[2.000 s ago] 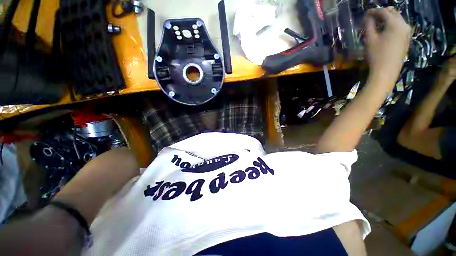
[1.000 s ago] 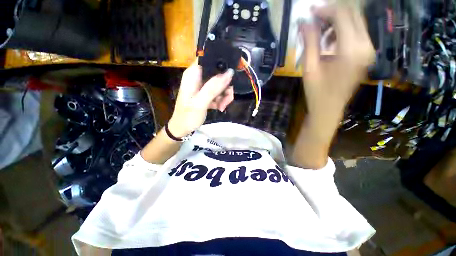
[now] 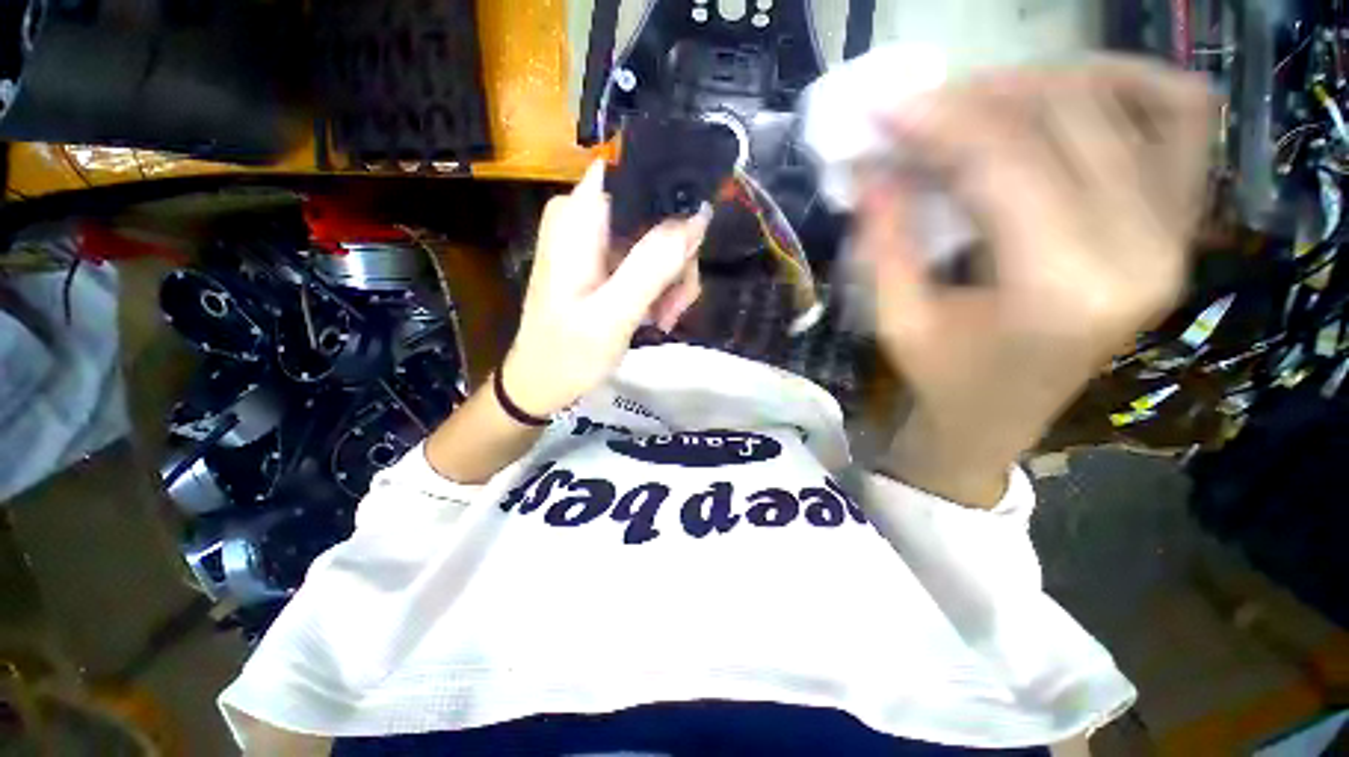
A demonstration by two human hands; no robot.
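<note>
My left hand [image 3: 599, 289] holds a small black square part [image 3: 673, 170] by its sides, above the near part of the black housing. Thin coloured leads [image 3: 781, 244] with a pale end hang from its right side. My right hand [image 3: 1036, 237] is blurred and holds a crumpled white tissue or bag [image 3: 873, 104], to the right of the black part. The black housing [image 3: 725, 67] lies on the bench, its round hole mostly hidden behind the part. A long black bar [image 3: 846, 33] stands along its right side, another along its left.
A black perforated tray [image 3: 403, 89] and a dark shell [image 3: 170, 74] lie at the back left. Black and silver housings [image 3: 318, 355] fill a carton below left. Wire harnesses [image 3: 1309, 192] hang at the right. The orange bench edge [image 3: 533, 155] runs across the front.
My left hand came up from the lower left and now holds the black part. My right hand moved left from the harnesses, took the white tissue or bag, and has moved it closer to the part.
</note>
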